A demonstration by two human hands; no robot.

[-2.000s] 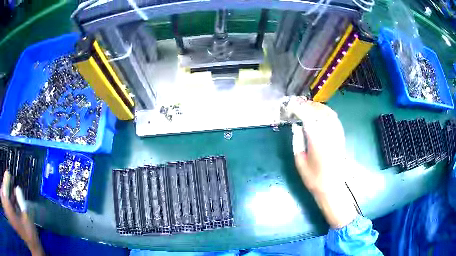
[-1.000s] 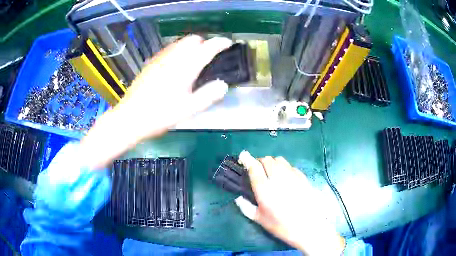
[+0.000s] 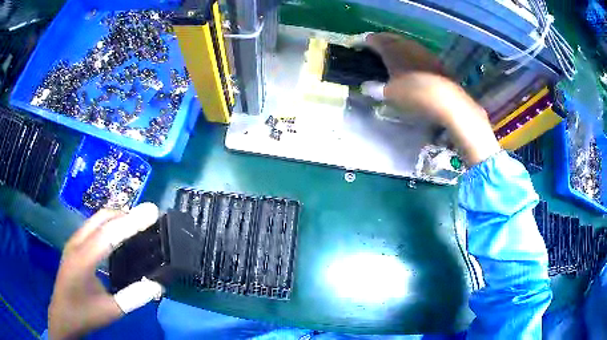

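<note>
My left hand (image 3: 100,265), with pale finger cots, grips black plastic housings (image 3: 154,251) at the lower left, beside a row of housings (image 3: 246,242) lying on the green mat. My right hand (image 3: 406,73) reaches into the machine and holds a black housing (image 3: 353,64) at the cream-yellow fixture (image 3: 326,89). Its thumb and a finger lie on the housing's right end. I cannot tell whether the housing is seated in the fixture.
A large blue tray (image 3: 40,113) and a small blue bin (image 3: 141,174) of metal parts are at left. Yellow light-curtain bars (image 3: 200,70) flank the base plate (image 3: 299,149). Loose bits lie on the plate by the left bar. More housings (image 3: 26,156) stand far left and right.
The view has turned left. My left hand has left the fixture and now holds housings at lower left. My right hand has moved from the mat to the fixture with a housing.
</note>
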